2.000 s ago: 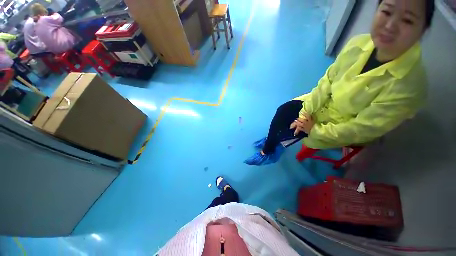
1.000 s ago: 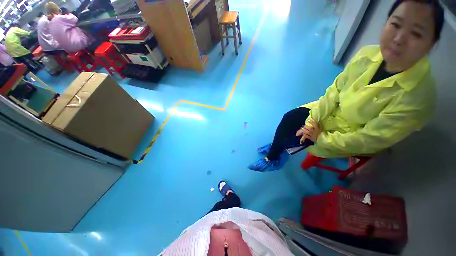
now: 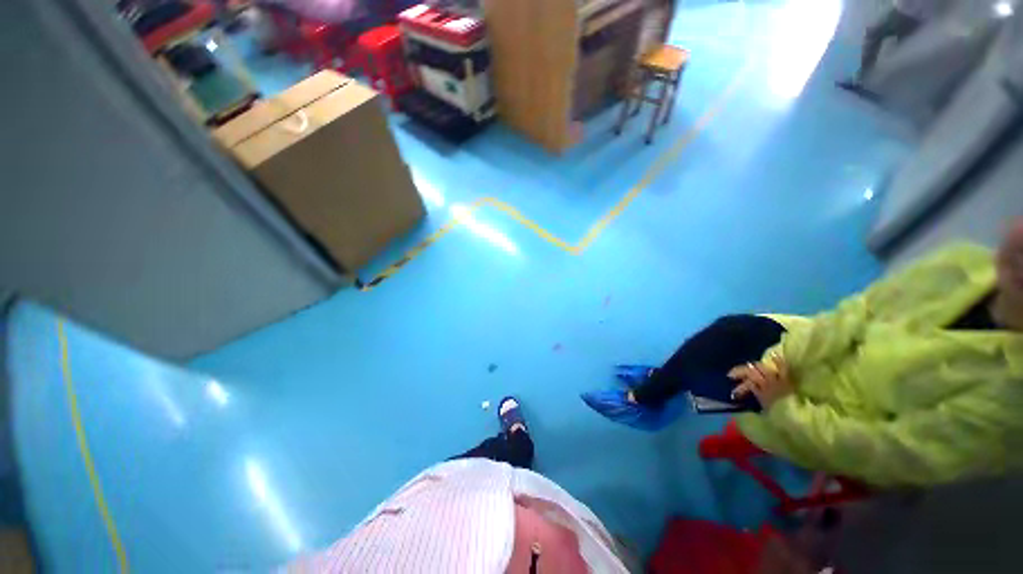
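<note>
Neither of my hands shows in the head view. My striped smock [image 3: 421,518] over a pink-red top is at the bottom edge, with one dark shoe [image 3: 512,414] on the blue floor. In front of me to the right, a person in a yellow-green smock [image 3: 886,387] sits on a red plastic stool [image 3: 735,445]. Their hands rest together in the lap, beside a thin flat object [image 3: 715,405]. Blue shoe covers [image 3: 634,410] are on their feet. The person's head is cut off by the right edge.
A large carton [image 3: 337,185] stands by the grey partition [image 3: 146,213] at the left. A wooden desk [image 3: 533,73], a wooden stool [image 3: 659,79] and red-topped cases [image 3: 447,70] stand at the back. A red box [image 3: 707,548] is at the bottom right. Another person's legs show at the top right.
The view has swung: the carton and desk now sit further right, and the seated person is lower and nearer the right edge. The red box is partly cut off. More floor shows at the left.
</note>
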